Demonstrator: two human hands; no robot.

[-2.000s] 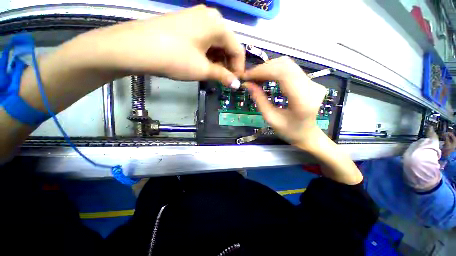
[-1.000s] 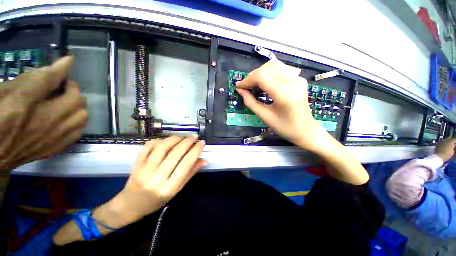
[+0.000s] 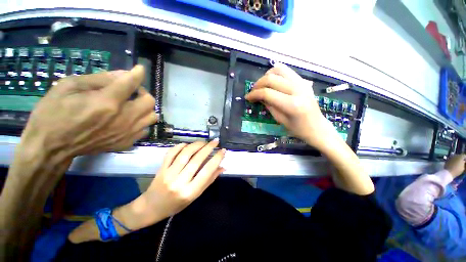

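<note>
A green PCB panel with rows of small parts lies in a black pallet between the conveyor rails. My right hand is over the panel, thumb and fingertips together at its upper left corner; whether a part is between them cannot be seen. My left hand, with a blue wrist strap, rests palm down on the near rail, fingers slightly spread and fingertips near the pallet's lower left corner. It holds nothing visible.
Another person's hand reaches in from the left over a second pallet. A blue parts bin stands beyond the far rail. Silvery clips are on the pallet. Another worker's sleeve is at the right; a blue bin stands behind it.
My left hand has left the fingertips of my right hand and come down on the near rail. The other person's hand and second pallet have come into view. My right hand stays over the panel.
</note>
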